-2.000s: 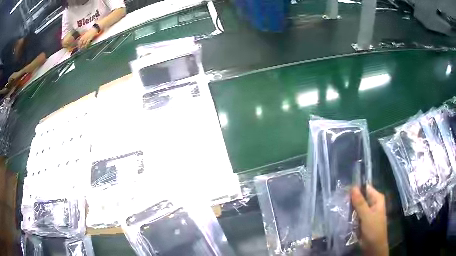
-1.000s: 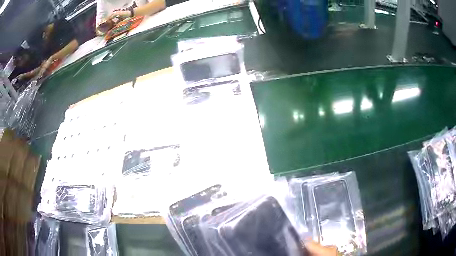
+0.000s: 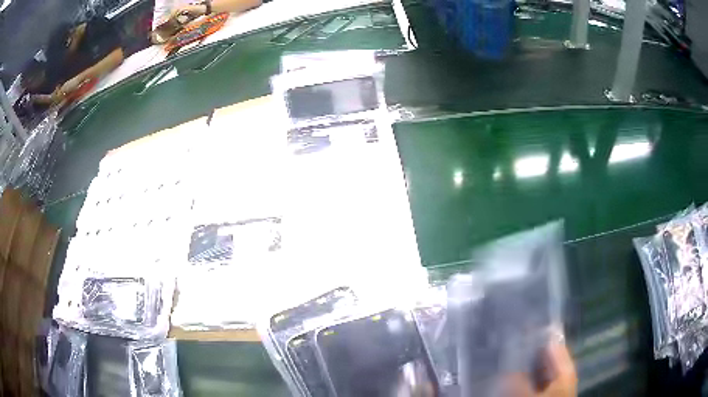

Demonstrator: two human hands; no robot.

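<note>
My right hand [image 3: 547, 372], blurred and cut by the bottom edge, grips a bagged dark flat part [image 3: 508, 302], also blurred, raised at lower right. Left of it, a fan of several bagged dark parts [image 3: 369, 353] lies tilted at the bottom edge, overlapping the front of the white sheets [image 3: 326, 233]. A small skin-toned blur shows on the fan's lower right; it may be my left hand [image 3: 418, 384], but its hold is hidden. Part of another clear bag [image 3: 436, 326] shows between the fan and the raised part.
More bagged parts lie on the white sheets [image 3: 334, 98] and at their front left [image 3: 112, 301]. Smaller bags [image 3: 155, 371] are at lower left. A brown carton [image 3: 23, 287] stands far left, a bagged pile [image 3: 687, 283] far right. A person's arms [image 3: 198, 14] show across the green bench [image 3: 543, 194].
My right hand moved left with a bagged part, which joined the fan. It then moved back right and now holds another bagged part up. The fan has grown. The view has shifted.
</note>
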